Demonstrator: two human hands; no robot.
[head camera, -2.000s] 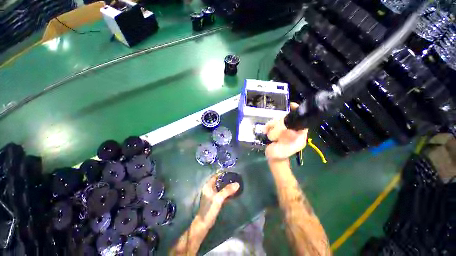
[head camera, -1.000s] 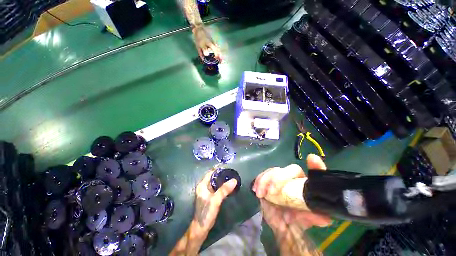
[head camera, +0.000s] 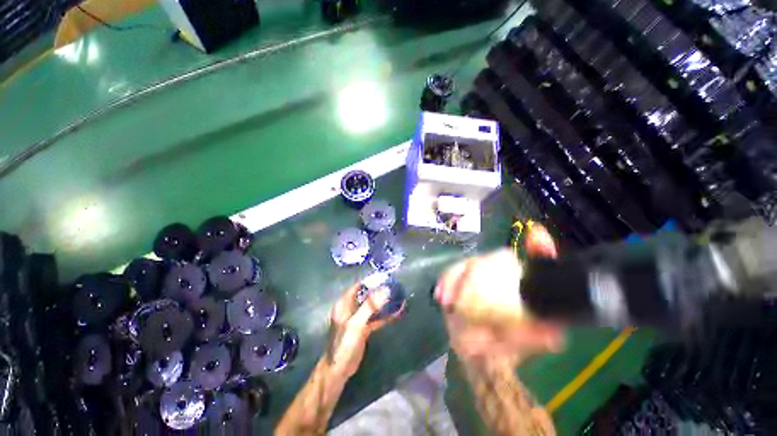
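Observation:
My left hand (head camera: 356, 313) holds a small round black housing (head camera: 385, 300) low in the middle, thumb on top; its upper face is partly hidden by the fingers. My right hand (head camera: 490, 302), blurred, is closed round the thick black electric screwdriver (head camera: 613, 281), which lies nearly sideways and points left toward the housing, apart from it. The white screw feeder (head camera: 456, 174) with blue side stands beyond my hands. Another housing (head camera: 358, 186) stands left of the feeder. Three greyer round end covers (head camera: 350, 246) lie between it and my left hand.
Black end covers (head camera: 209, 315) are heaped at left. Stacked black blister trays (head camera: 588, 128) rise at right. A housing (head camera: 440, 89) stands behind the feeder. Yellow-handled pliers (head camera: 519, 228) are mostly hidden by my right hand. A white edge strip (head camera: 315, 190) crosses the surface; a pale sheet (head camera: 400, 410) is at the near edge.
My right hand and screwdriver have moved from the feeder down to the right of my left hand. The other person's hand, seen a second ago, is gone. The held housing has tilted.

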